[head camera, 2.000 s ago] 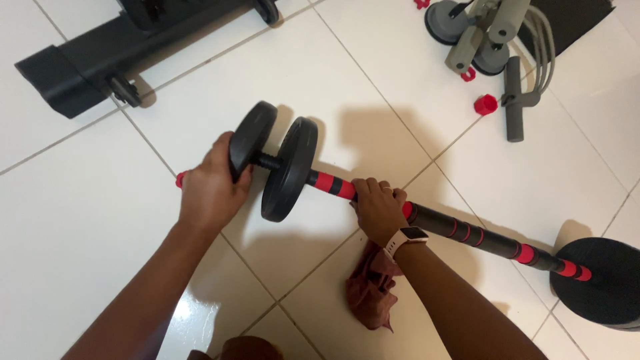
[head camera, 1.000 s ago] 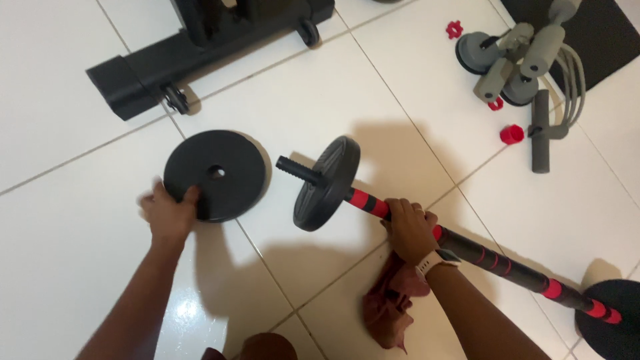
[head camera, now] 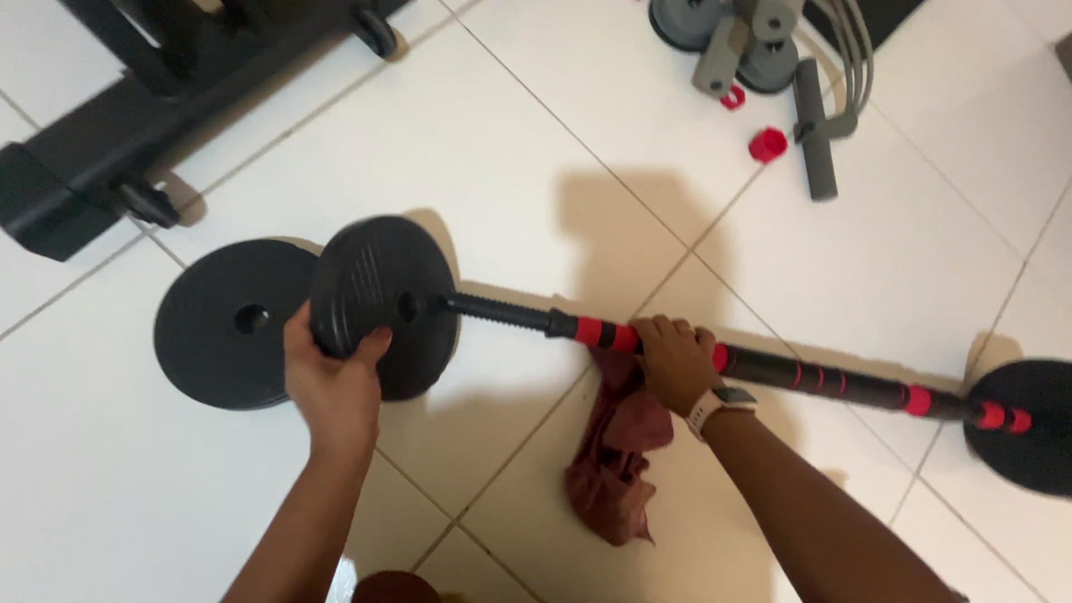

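Note:
My left hand (head camera: 339, 377) grips a black weight plate (head camera: 419, 352) by its edge, just off the bare threaded end of a black and red barbell (head camera: 762, 368). Partly beneath that plate, another black plate (head camera: 209, 327) lies flat on the tiles. My right hand (head camera: 677, 360), with a watch on the wrist, is closed around the bar's red and black grip. At the bar's far end on the right, a black plate (head camera: 1022, 461) is fitted, cut off by the frame's edge.
A crumpled maroon cloth (head camera: 615, 469) lies under the bar. A black metal equipment frame (head camera: 193, 117) with feet spans the upper left. Grey padded exercise gear (head camera: 766, 50) stands at the upper right, near a red threaded collar (head camera: 769, 145) and a smaller red ring (head camera: 734, 97).
One plate has gone from the bar to the floor at the left. My left hand has let go of it and drawn the second plate off the threaded end. My right hand keeps its hold.

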